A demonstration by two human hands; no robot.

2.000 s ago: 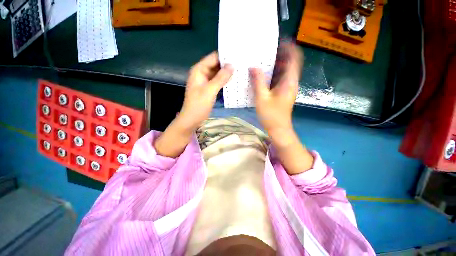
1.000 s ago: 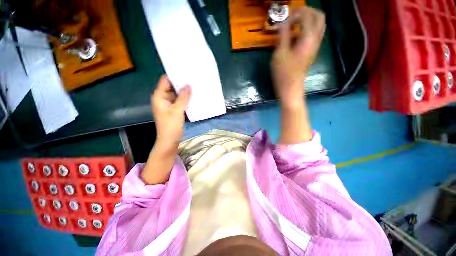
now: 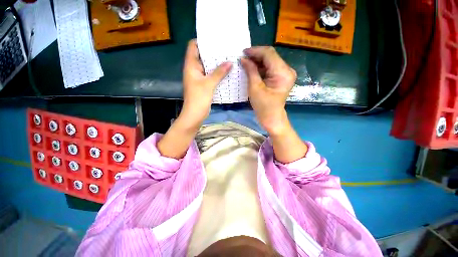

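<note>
A long white label sheet with rows of tiny marks at its near end hangs over the bench's front edge. My left hand holds its left edge, thumb on top. My right hand pinches at its right edge with thumb and index finger; whether a small label is between them is too small to tell. A round component sits in the left orange fixture. Another round component sits in the right orange fixture.
A red tray with rows of discs is at lower left. Red trays stand at the right beside a grey cable. A second label strip, papers and a calculator lie at left. A pale stick lies beyond the sheet.
My right hand has come back from the right fixture to the sheet's right edge. The sheet's marked near end shows again. The view has shifted, and my left hand still holds the sheet.
</note>
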